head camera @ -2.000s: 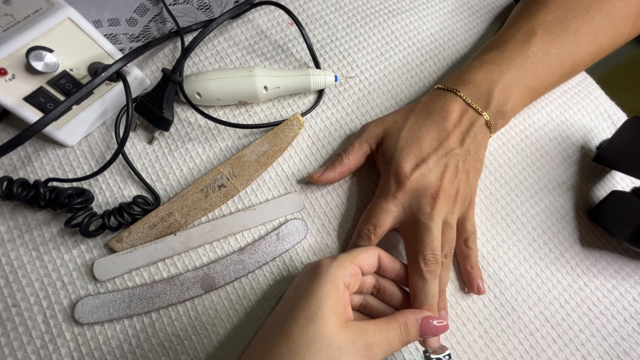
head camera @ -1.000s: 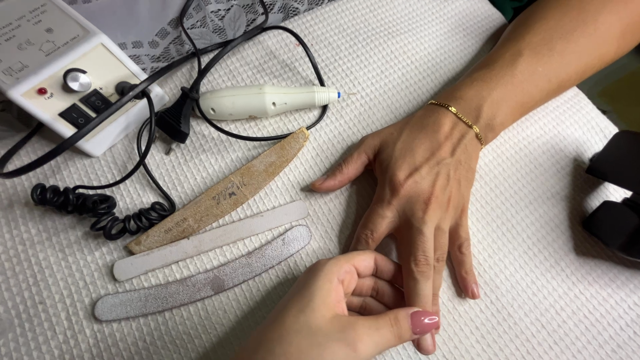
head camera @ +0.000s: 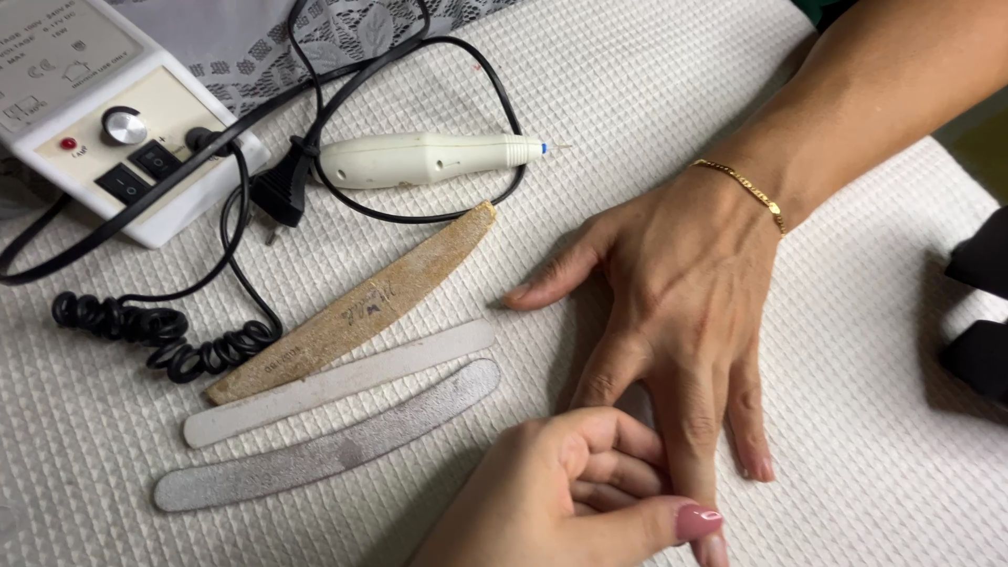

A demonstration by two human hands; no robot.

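Observation:
My left hand (head camera: 583, 488) comes in from the bottom edge, its thumb, with a glossy pink nail, and curled fingers pinching one finger of another person's hand (head camera: 677, 291). That hand lies palm down with its fingers spread, a gold chain bracelet (head camera: 743, 186) around the wrist. The tip of the held finger shows just below my thumb. Left of the hands lie a worn tan nail file (head camera: 362, 303), a narrow white nail file (head camera: 339, 383) and a curved grey nail file (head camera: 331, 447). My right hand is out of view.
A white electric nail drill handpiece (head camera: 429, 160) lies behind the files. Its control box (head camera: 189, 87), a black plug (head camera: 282, 185) and a coiled black cord (head camera: 165, 335) are at the left. Black objects (head camera: 980, 346) stand at the right edge on the white textured towel (head camera: 866, 488).
A small metal object by the held fingertip, seen two seconds ago at the bottom edge, is out of view. My left hand keeps its pinch on the finger. The view has shifted slightly.

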